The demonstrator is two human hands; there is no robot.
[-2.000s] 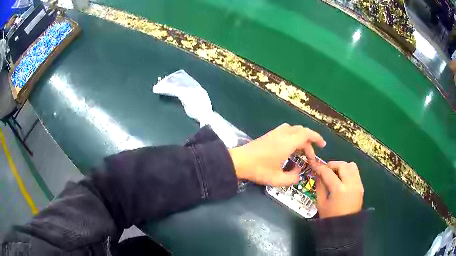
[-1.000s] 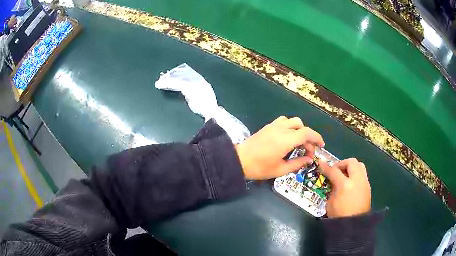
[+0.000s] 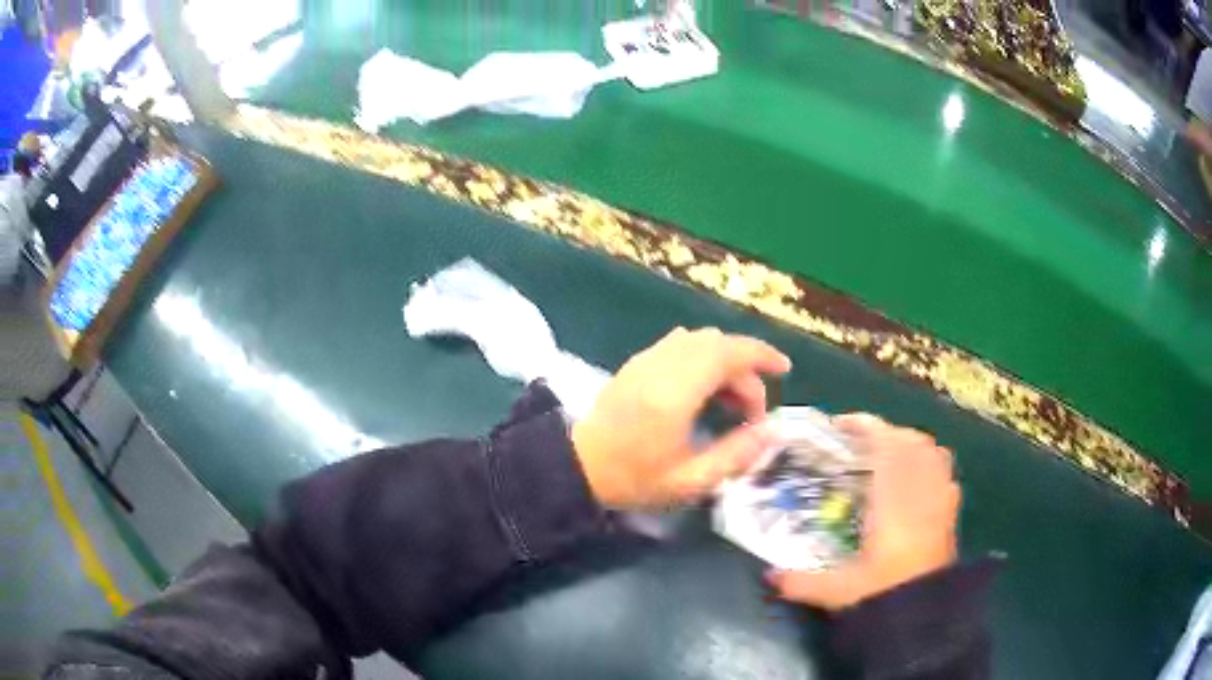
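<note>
The open white housing (image 3: 760,531) is blurred and tilted over the dark green bench. A yellow component (image 3: 836,509) and blue and green parts show inside it. My right hand (image 3: 893,511) is closed around its right side, fingers at the back edge and thumb at the front. My left hand (image 3: 671,423) is at its left side with fingers apart; I see nothing held in it, and its thumb tip is at the housing's edge. The bagged cord (image 3: 495,316) lies on the bench to the left, its near end hidden behind my left hand and sleeve.
The green conveyor belt (image 3: 824,173) carries another white housing (image 3: 678,56) with a bagged cord (image 3: 512,83). A worn belt edge rail (image 3: 638,239) separates belt and bench. A tray of blue-and-white pieces (image 3: 126,246) is at the far left. A brassy heap (image 3: 1004,47) is beyond the belt.
The housing has been tilted up and my right hand now wraps around its side. My left hand has drawn back left from the inner parts. Another housing with its bag has appeared on the belt.
</note>
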